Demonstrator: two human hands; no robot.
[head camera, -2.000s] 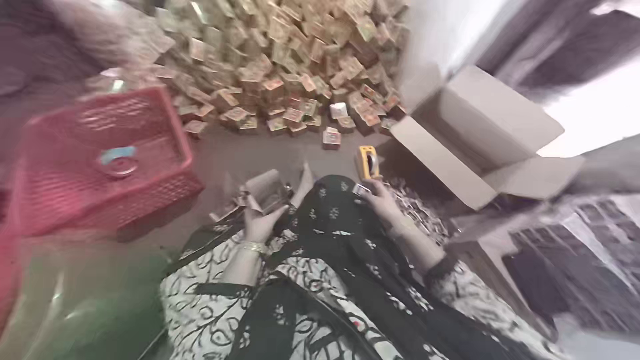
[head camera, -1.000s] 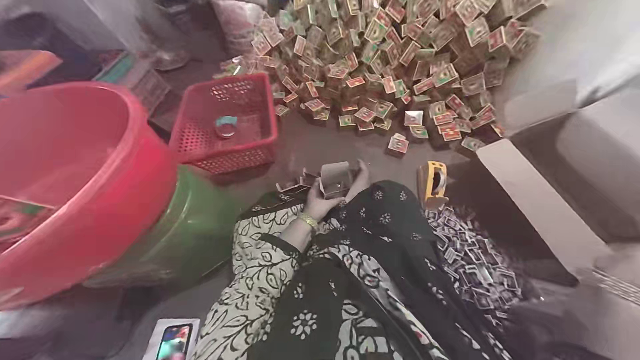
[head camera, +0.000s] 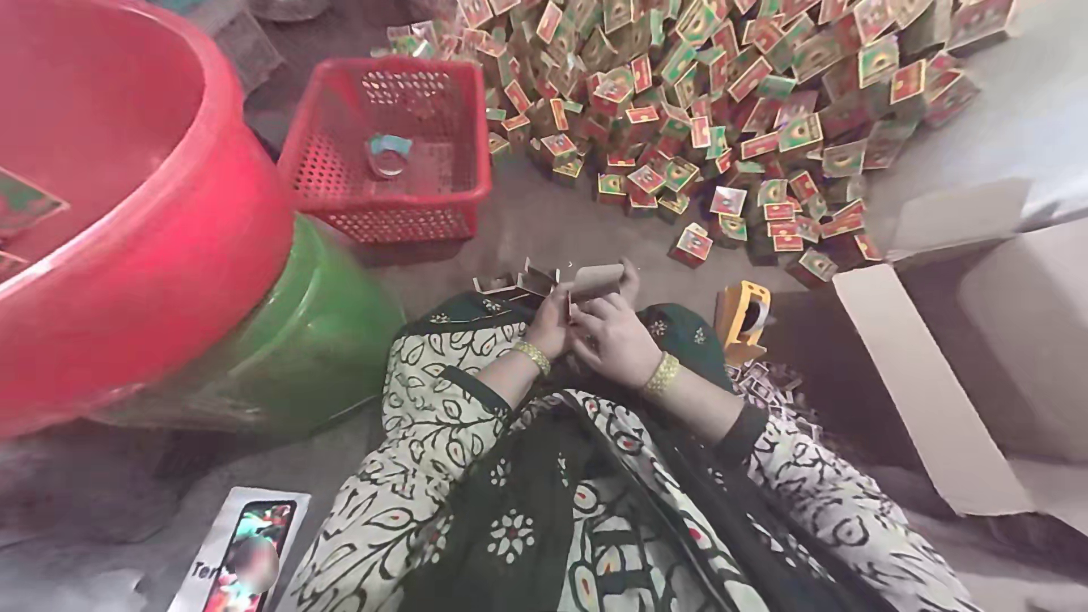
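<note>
A small cardboard box with a raised flap (head camera: 598, 277) is between my two hands, above my lap. My left hand (head camera: 551, 323) grips its left side. My right hand (head camera: 619, 340) lies against its near side, fingers bent over it; whether it grips the box is hidden. Just left of the hands, open small boxes (head camera: 518, 280) lie by my knee. A yellow box with a round dark opening (head camera: 745, 314) stands right of my knee, and behind it spreads a heap of small printed pieces (head camera: 769, 387).
A large pile of small red and green boxes (head camera: 680, 102) covers the floor ahead. A red plastic basket (head camera: 382, 204) holds a roll of tape (head camera: 388, 157). Red (head camera: 238, 221) and green tubs (head camera: 331, 331) stand left, an open carton (head camera: 926, 391) right, a phone box (head camera: 246, 552) lower left.
Two seconds ago my right hand was apart from the left, near the yellow box with a small piece; now both hands are together at the small box. The view has swung.
</note>
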